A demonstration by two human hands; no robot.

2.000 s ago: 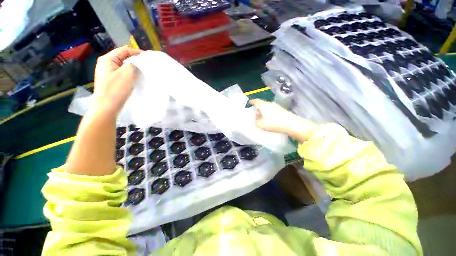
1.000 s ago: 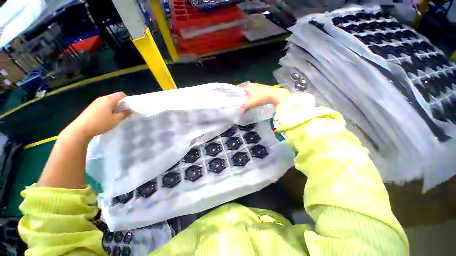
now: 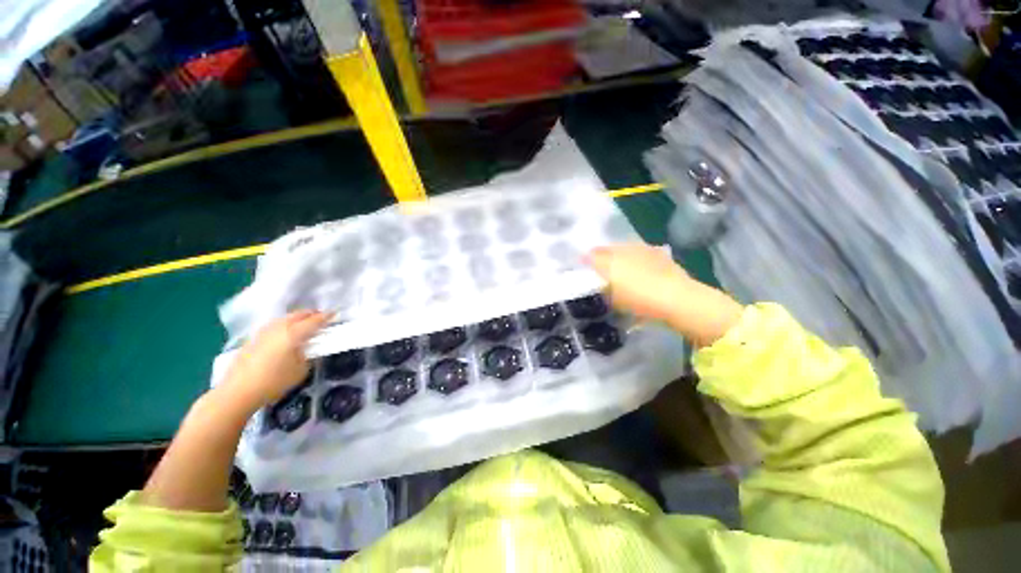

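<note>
A thin white interleaf sheet (image 3: 448, 252) lies over the far part of a tray of black round parts, which show through it as grey spots. Two near rows of black watch cases (image 3: 448, 374) are uncovered in the translucent blister tray (image 3: 423, 394). My left hand (image 3: 274, 356) is at the sheet's near left edge, fingers on it. My right hand (image 3: 640, 282) is at its near right edge. Whether the fingers pinch the sheet or only press on it is hard to tell. Another white sheet shows under the tray's near edge.
A tall layered pile (image 3: 829, 213) of trays and sheets stands at the right, black parts on top. A small bottle with a shiny top (image 3: 708, 185) is beside it. A yellow post (image 3: 381, 118) rises behind the tray from the green bench (image 3: 146, 347). More trays (image 3: 269, 517) lie lower left.
The sheet has come down from the raised hands and now lies spread over the far rows. Both hands have moved down towards the near side of the tray. The camera view has shifted slightly.
</note>
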